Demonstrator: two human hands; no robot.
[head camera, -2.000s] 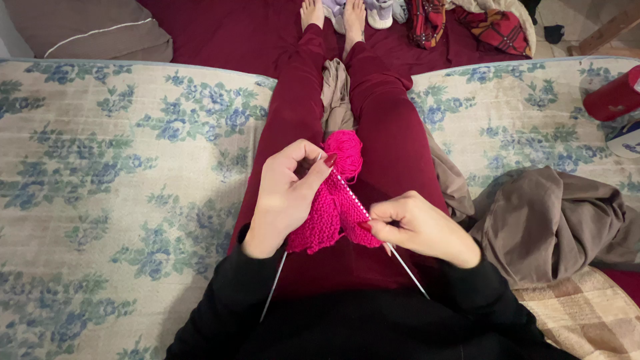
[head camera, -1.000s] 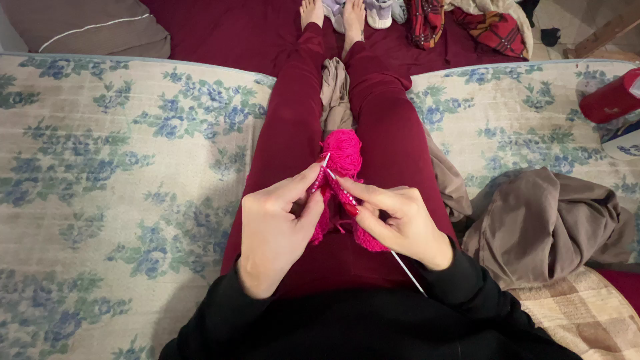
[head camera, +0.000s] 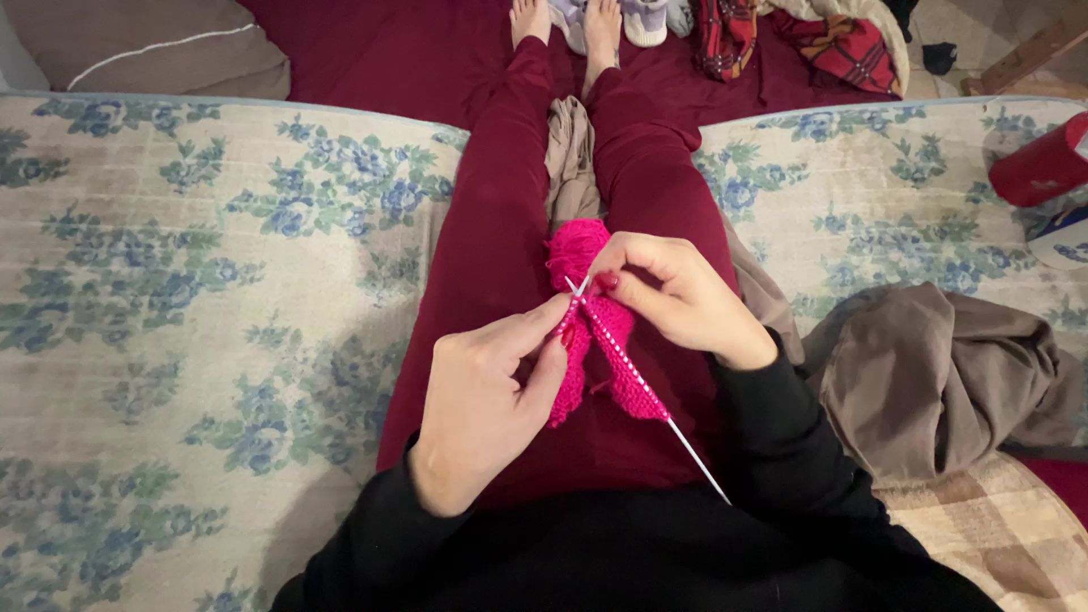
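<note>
Pink knitting (head camera: 631, 374) hangs over my lap between my hands, its stitches lined up on a white knitting needle (head camera: 697, 459) that slants down to the right. The tips of two needles cross just beyond my fingertips. My left hand (head camera: 493, 391) pinches the knitting and one needle near its tip, and most of that needle is hidden. Near the crossed tips, my right hand (head camera: 680, 297) has thumb and forefinger together; the yarn between them is too fine to make out. A ball of pink yarn (head camera: 576, 242) lies between my thighs, just past the needle tips.
I sit on a floral mattress (head camera: 323, 187) with my legs stretched forward. A crumpled brown cloth (head camera: 926, 374) and a checked blanket (head camera: 986, 527) lie at my right. Farther off at the right is a red container (head camera: 1041, 166). Shoes (head camera: 644, 21) and plaid fabric (head camera: 841, 51) lie near my feet.
My right hand has come off the needle it held and moved up to the crossed tips. The long stitch-filled part of the right needle now shows. My left hand keeps its pinch.
</note>
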